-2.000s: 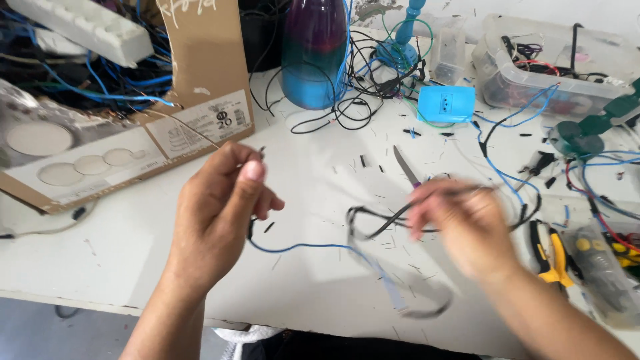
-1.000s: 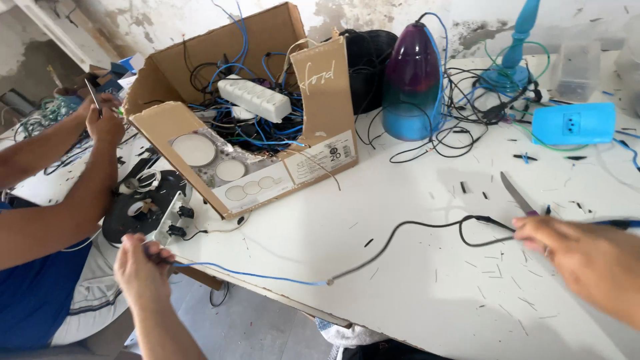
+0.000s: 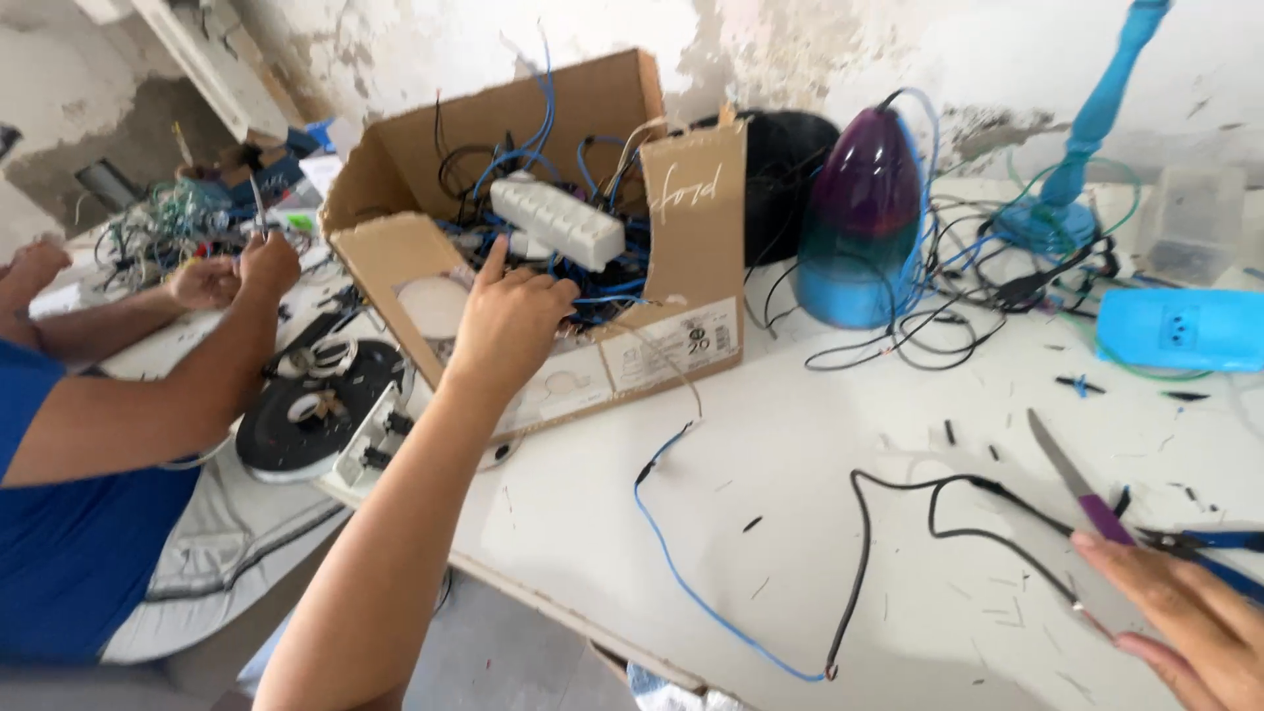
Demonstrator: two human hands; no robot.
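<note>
My left hand [image 3: 518,311] reaches over the front edge of the cardboard box [image 3: 691,212], its fingers spread above the tangle of wires inside. A white power strip [image 3: 558,219] lies on those wires, just beyond my fingers. At the lower right, my right hand [image 3: 1175,612] is partly cut off by the frame, with its thumb and fingertips around a black cable [image 3: 866,553] near its bare end; how firmly it grips is unclear. The black cable meets a thin blue wire [image 3: 681,578] at a bare copper joint. A purple-handled knife [image 3: 1081,479] lies beside my right hand.
Blue-handled pliers [image 3: 1220,541] lie at the right. Behind stand a purple and blue bottle-shaped object [image 3: 859,227], tangled black cables [image 3: 948,341], a blue turned stand [image 3: 1071,178] and a blue outlet box [image 3: 1180,329]. A co-worker [image 3: 109,474] works at the left beside a black reel [image 3: 321,410].
My left hand has let go of the blue wire and moved up to the cardboard box. The blue wire now lies on the table, still joined to the black cable.
</note>
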